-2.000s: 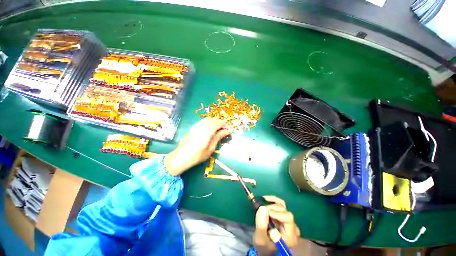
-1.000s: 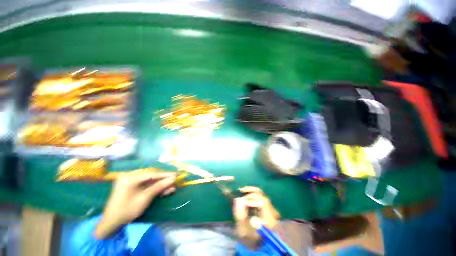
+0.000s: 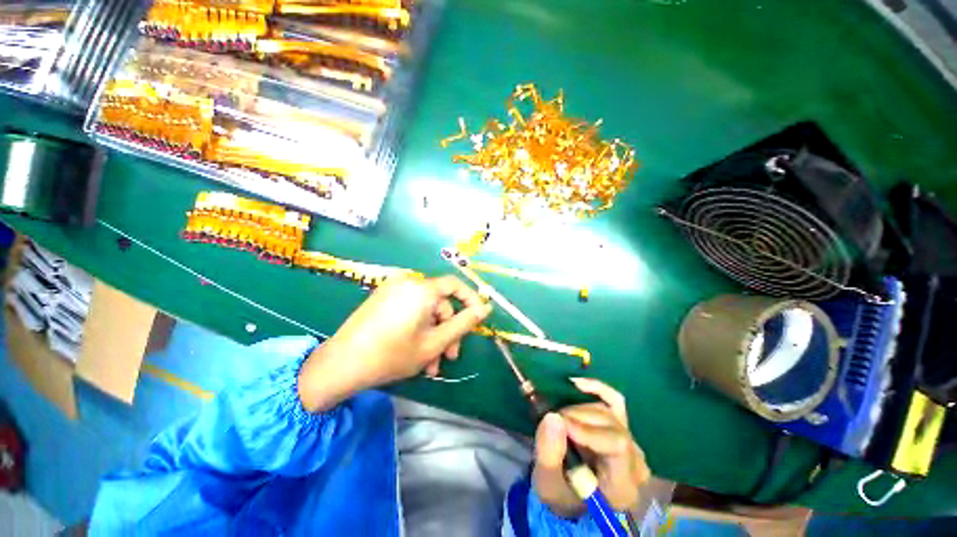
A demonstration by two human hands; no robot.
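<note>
My left hand (image 3: 404, 325) is low over the mat, its fingers pinched at the left end of a long flex circuit (image 3: 546, 345); the fingers hide what exactly they grip there. My right hand (image 3: 593, 451) holds the soldering iron (image 3: 596, 503) by its dark grip, with the metal tip at that same end of the strip, beside my left fingertips. Another long flex circuit (image 3: 509, 302) lies slanting above it, with a small flex piece (image 3: 474, 243) near its upper end. Thin solder wire (image 3: 199, 275) runs across the mat towards my left sleeve.
A heap of small flex pieces (image 3: 551, 157) lies beyond my hands. Joined assemblies (image 3: 247, 226) lie in a row at left, below a blister tray (image 3: 373, 199). The solder reel (image 3: 47, 178) is far left. At right are the fan (image 3: 771, 236), tape roll (image 3: 724, 341), blue station (image 3: 866, 362) and sponge (image 3: 920, 435).
My left hand has moved from beside the heap down to the strip's left end. The iron's tip has come to that end too. The camera view has shifted and turned.
</note>
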